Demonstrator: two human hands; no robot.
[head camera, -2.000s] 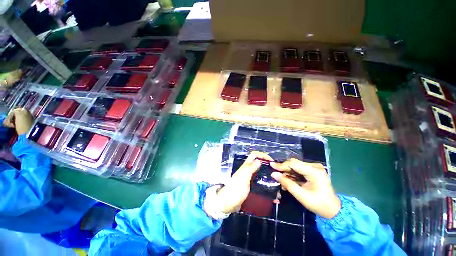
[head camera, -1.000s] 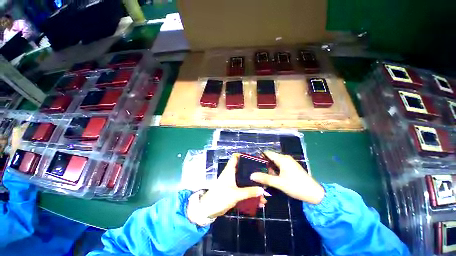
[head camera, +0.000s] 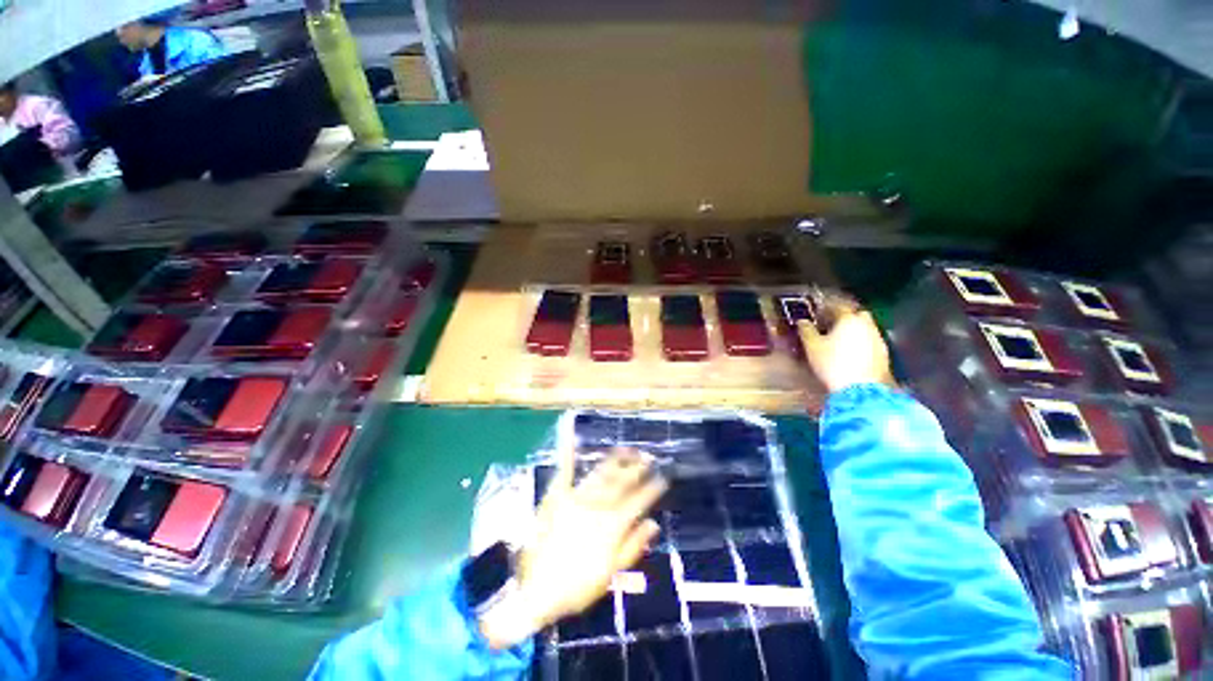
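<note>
My right hand (head camera: 849, 349) reaches to the right end of the front row on the working tray (head camera: 585, 382), its fingers around a red device with a pale-framed window (head camera: 798, 311); the fingers hide part of it. Four covered devices with black tops, such as the nearest one (head camera: 744, 323), lie left of it. My left hand (head camera: 595, 532), blurred, is over the panel tray (head camera: 718, 596) with fingers apart, and no device shows in it. A small white piece (head camera: 628, 581) lies on the panel tray.
Stacked trays of black-topped red devices (head camera: 186, 512) stand at left, and stacked trays of pale-framed devices (head camera: 1064, 426) at right. More pale-framed devices (head camera: 717, 256) lie in the back row before the cardboard backboard (head camera: 639, 120). People in blue and pink are at upper left.
The device held by both hands is out of them, and a covered device fills the former front-row gap. My right hand has moved up to the pale-framed device; my left hand has opened. The view has shifted.
</note>
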